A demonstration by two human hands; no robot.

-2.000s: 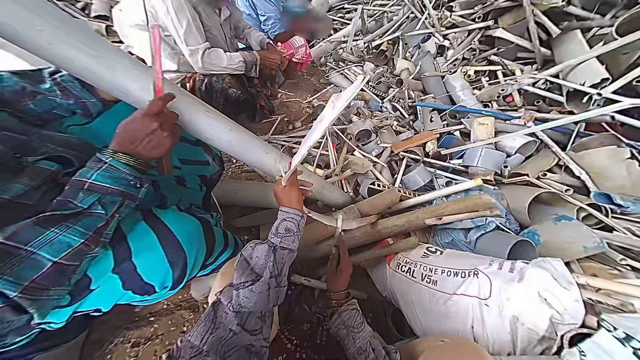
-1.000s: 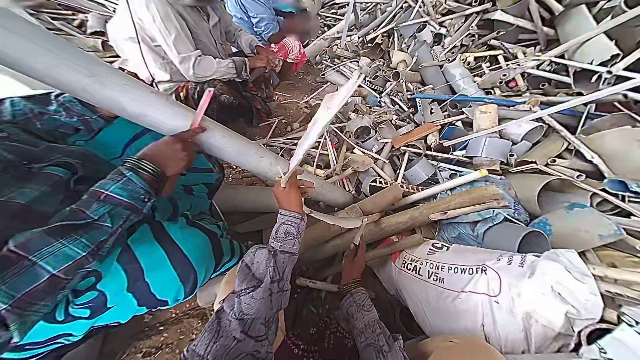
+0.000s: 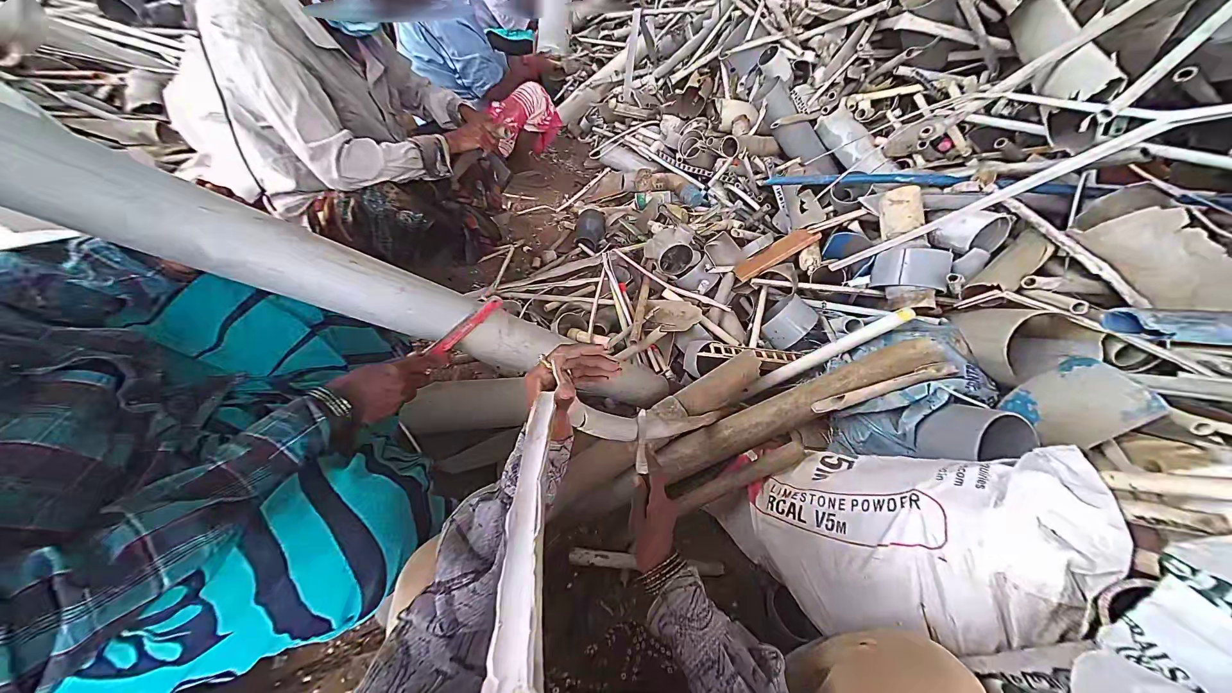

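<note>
My left hand (image 3: pixel 570 373) is at the centre, beside the end of a large grey plastic pipe (image 3: pixel 414 303), with its fingers stretched to the right. It holds the upper end of a long white split plastic strip (image 3: pixel 520 587), which hangs down across my left forearm to the bottom edge. Lower right of it, my right hand (image 3: pixel 654 520) grips a narrow light-coloured tool (image 3: pixel 642 445), perhaps a blade, pointing upward. A curved pale plastic piece (image 3: pixel 616 425) lies between the hands, over brownish pipes (image 3: pixel 770 428).
At left sits a co-worker whose hand (image 3: pixel 385 385) holds a red tool (image 3: pixel 467 325). Another person (image 3: pixel 318 125) in a pale shirt sits at upper left. Scrap plastic pipes (image 3: pixel 905 269) are heaped at right, behind a white printed sack (image 3: pixel 943 539).
The white strip stood up and away from my left hand; now it reaches down toward the bottom edge. The co-worker's hand with the red tool has moved right and down.
</note>
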